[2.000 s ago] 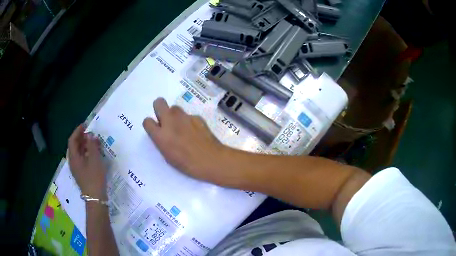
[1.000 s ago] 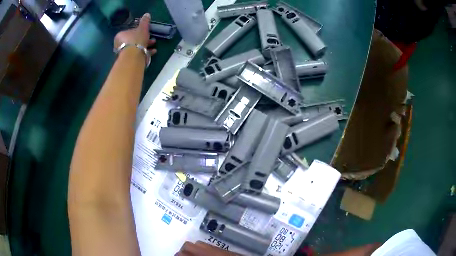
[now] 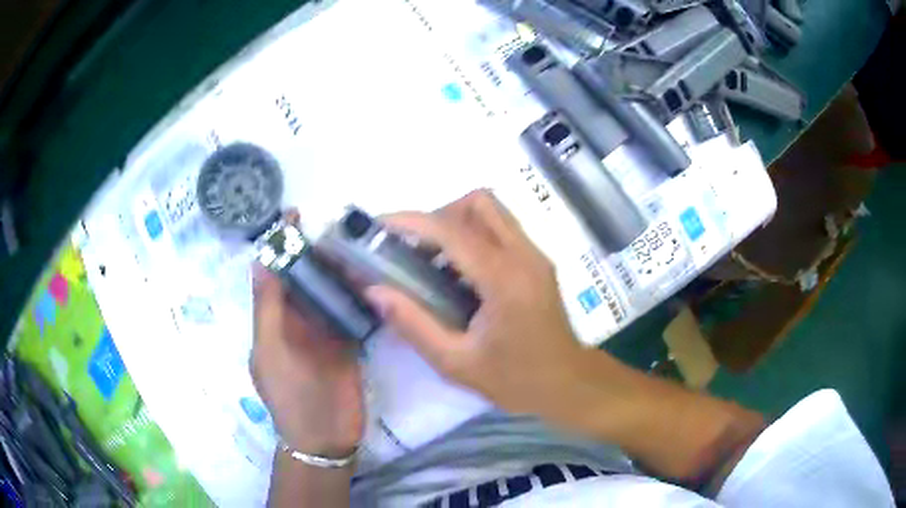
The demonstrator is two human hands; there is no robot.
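My left hand [image 3: 310,382] holds a handheld fan unit by its open handle. The round grey grilled fan head [image 3: 240,187] points up and left over the white printed sheet. A small circuit board [image 3: 281,245] shows below the head, and a dark cylinder lies in the handle below it. My right hand [image 3: 497,298] holds a grey handle shell [image 3: 397,266] close beside the open handle, its dark oval hole at the upper end. Blur hides whether the two touch. Another grey shell [image 3: 586,184] lies on the sheet to the right.
More grey shells [image 3: 695,71] are piled at the upper right. The white printed sheet [image 3: 368,109] covers the bench, with a green sheet [image 3: 109,397] at left. Dark parts [image 3: 50,446] lie low at left. A torn brown carton [image 3: 815,218] stands beyond the bench's right edge.
My left hand has come back from the green surface and now holds the fan unit over the sheet. My right hand now holds a grey shell beside it. The view has shifted back toward the bench.
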